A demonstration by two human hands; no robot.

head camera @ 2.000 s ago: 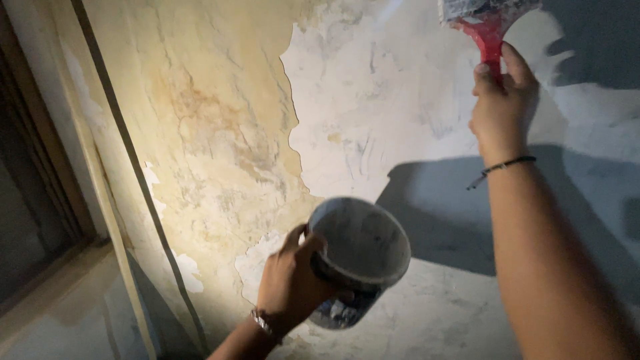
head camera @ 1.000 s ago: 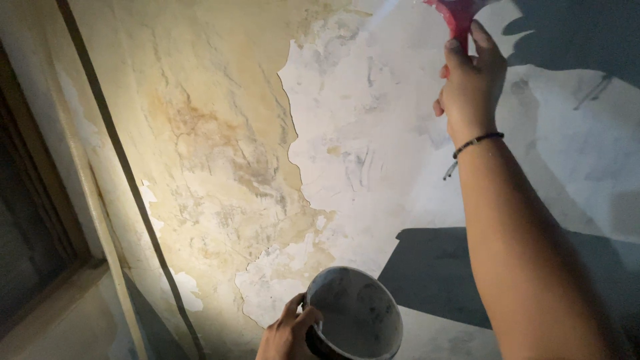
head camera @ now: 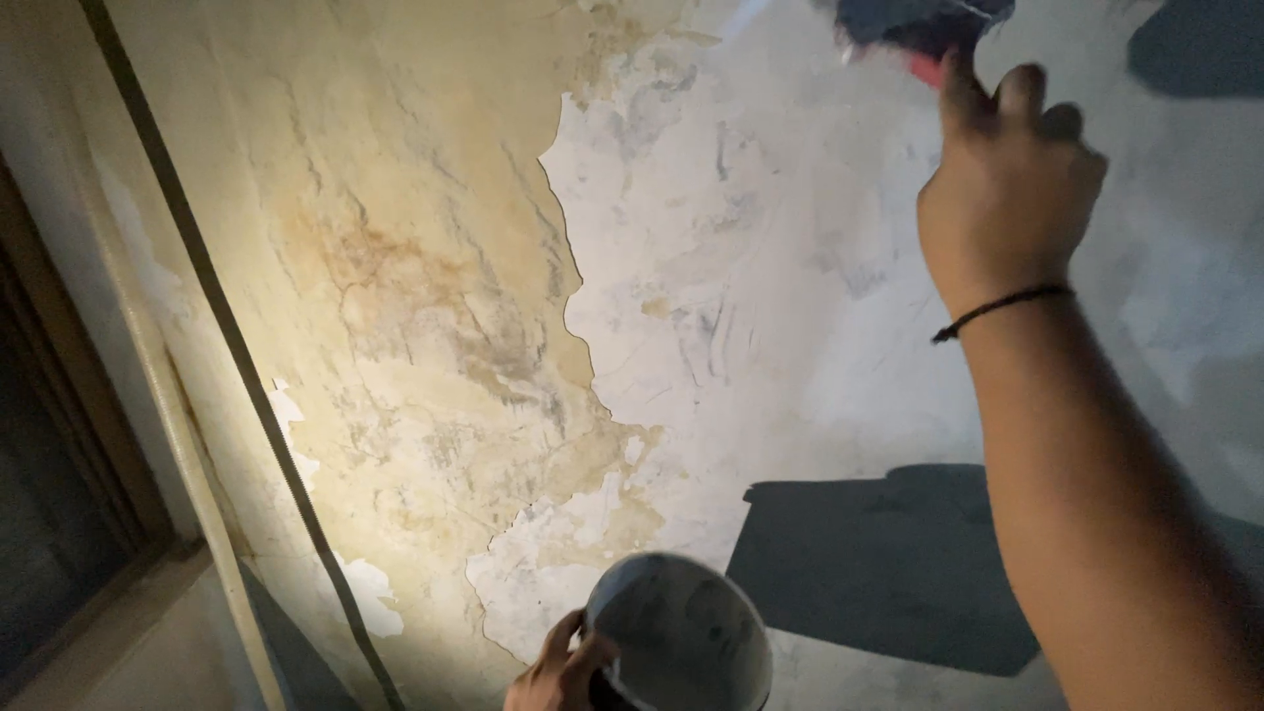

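My right hand (head camera: 1017,178), with a dark cord bracelet at the wrist, grips the red handle of a paintbrush (head camera: 923,25) at the top right. The brush's dark, wide head lies against or close to the wall; contact cannot be told. My left hand (head camera: 563,671) holds a round grey plastic bucket (head camera: 681,632) by its left side at the bottom, its mouth facing me and its inner wall smeared. Behind both is a wall with peeling yellow paint (head camera: 375,296) on the left and a whitish coated surface (head camera: 790,296) on the right.
A pale pipe or cable (head camera: 163,380) runs down the left side of the wall. Farther left stands a dark wooden frame (head camera: 69,395) with a sill (head camera: 109,632). Dark shadows of the bucket and hand fall on the wall.
My right hand has turned, and the brush head now points up and to the left instead of straight up. The bucket in my left hand sits lower in view than two seconds ago.
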